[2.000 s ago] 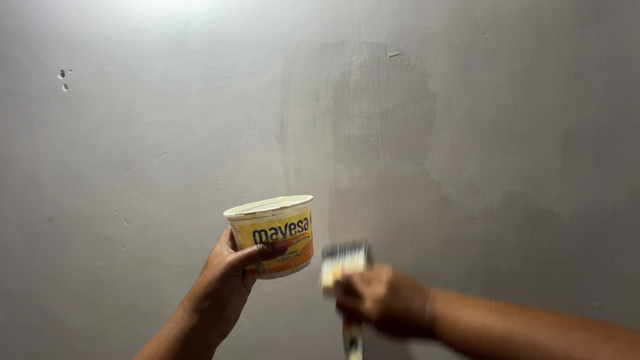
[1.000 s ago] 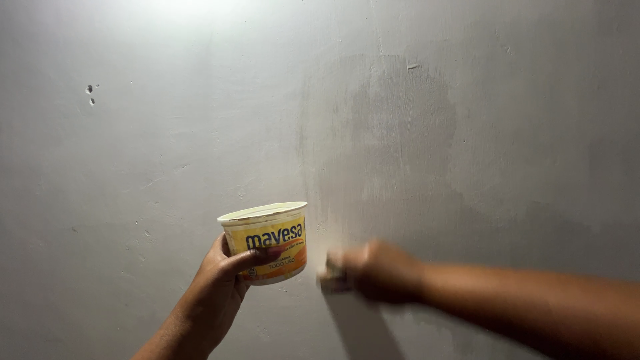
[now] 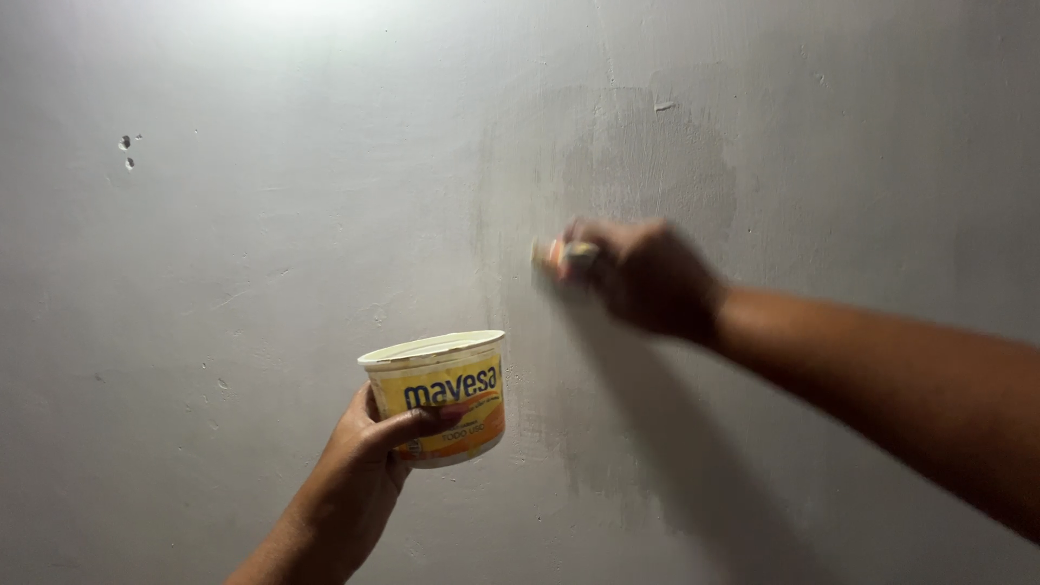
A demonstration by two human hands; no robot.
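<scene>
Upright in my left hand (image 3: 382,443) is a yellow and orange plastic Mavesa tub (image 3: 443,398), gripped round its side with the thumb across the front. Its inside is mostly hidden by the rim. My right hand (image 3: 650,276), blurred, is closed around a paintbrush (image 3: 569,258) above and to the right of the tub. The brush's end points at the grey painted wall (image 3: 325,227); its bristles are blurred and mostly hidden. Darker, damp-looking patches (image 3: 666,171) mark the wall around and above the brush.
Small chipped holes (image 3: 125,143) show in the wall at the upper left. A small raised flake (image 3: 665,106) sticks out near the top of the dark patch. Bright light falls from the upper left, and my right arm casts a long shadow down the wall.
My right hand has moved up the wall with the brush; two seconds ago it was beside the tub with the bristles upward. The left hand still holds the tub.
</scene>
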